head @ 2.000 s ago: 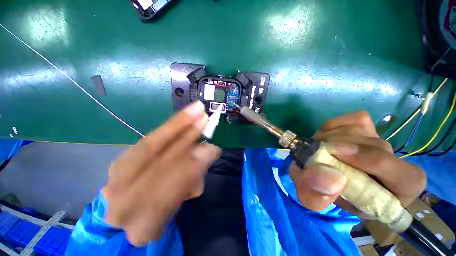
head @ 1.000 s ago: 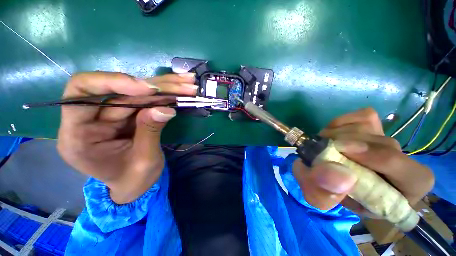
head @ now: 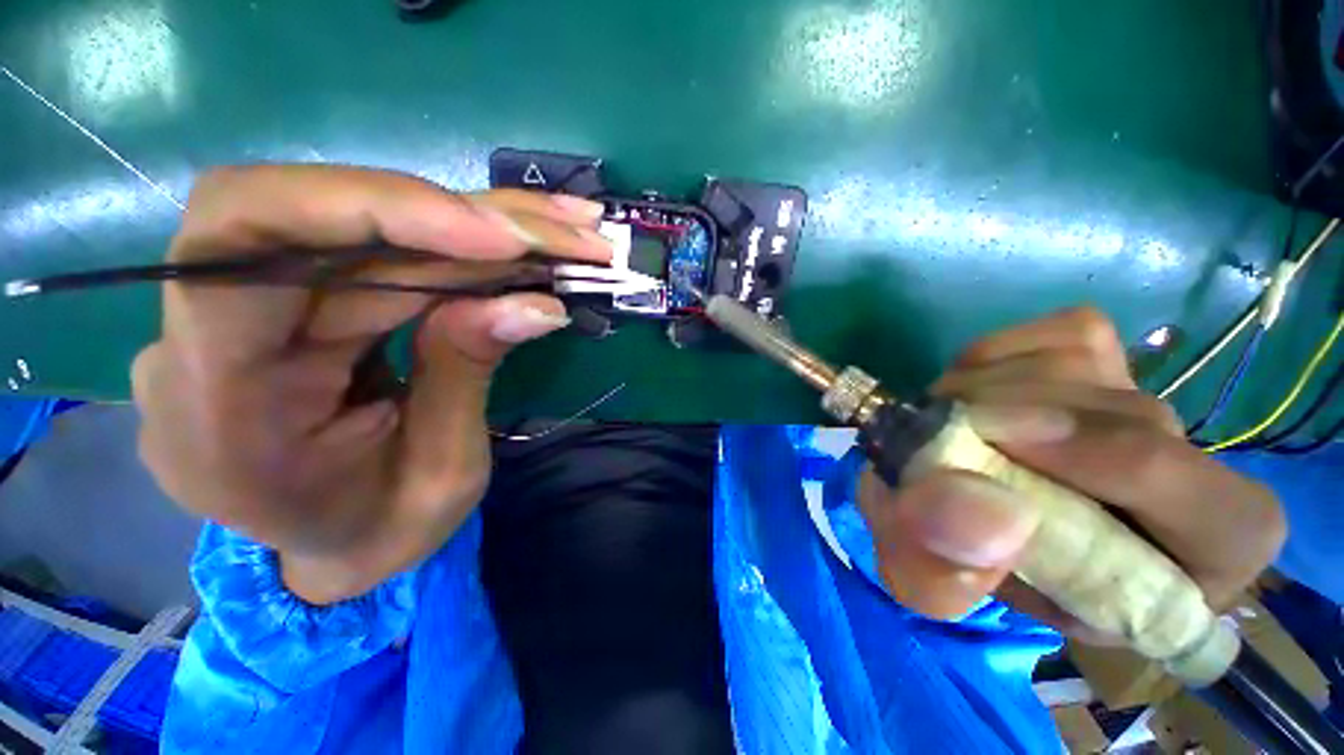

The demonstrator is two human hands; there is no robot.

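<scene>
The black device housing with its blue circuit board (head: pixel 688 263) sits in the black winged fixture (head: pixel 762 244). Red wires show at the board's edges. My left hand (head: pixel 347 325) holds black tweezers (head: pixel 295 273), whose pale tips lie over the lower left part of the housing. My right hand (head: pixel 1076 487) grips the cream-wrapped handle of the soldering iron (head: pixel 1032 516). The iron's tip is at the lower right edge of the housing; exact contact cannot be told. My left fingers cover part of the fixture's left wing.
A thin solder wire (head: pixel 96 137) crosses the green mat (head: pixel 1002 89) at left; its other end shows near the front edge. White, yellow and black cables (head: pixel 1279 391) lie at right, below a dark round unit (head: pixel 1312 89). A dark object is cut off at the top edge.
My left hand, blurred low beside the housing two seconds ago, now shows tweezers held level across it. The fixture has shifted slightly. The iron has stayed near the housing's lower right.
</scene>
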